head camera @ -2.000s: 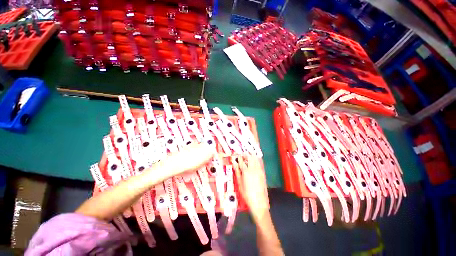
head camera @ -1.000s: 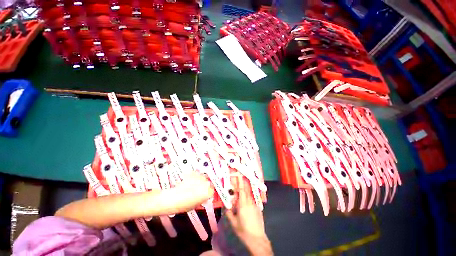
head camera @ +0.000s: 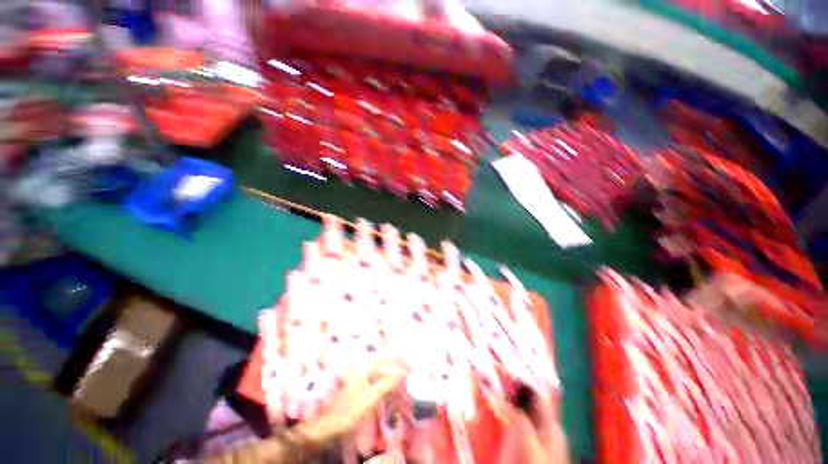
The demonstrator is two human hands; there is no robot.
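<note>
A red tray [head camera: 541, 313] of smartwatches with pale straps [head camera: 390, 304] lies in front of me, blurred by head motion. My left hand [head camera: 377, 381] is over the tray's front part; its fingers are too blurred to show what they hold. My right hand [head camera: 531, 435] is at the tray's front right, cut off by the bottom edge, with a dark spot at its fingers that I cannot make out.
A second tray of pale-strapped watches [head camera: 717, 381] lies at right. Stacked red trays [head camera: 372, 127] stand behind. A white paper sheet [head camera: 542, 201] lies beside a rear tray of dark red straps [head camera: 590, 168]. A blue bin [head camera: 182, 195] is at left; dark-strapped watches [head camera: 744, 213] are far right.
The view has swung left and tilted, so the trays appear further right and lower. Both hands remain at the front of the work tray. Blur hides any change in their grip.
</note>
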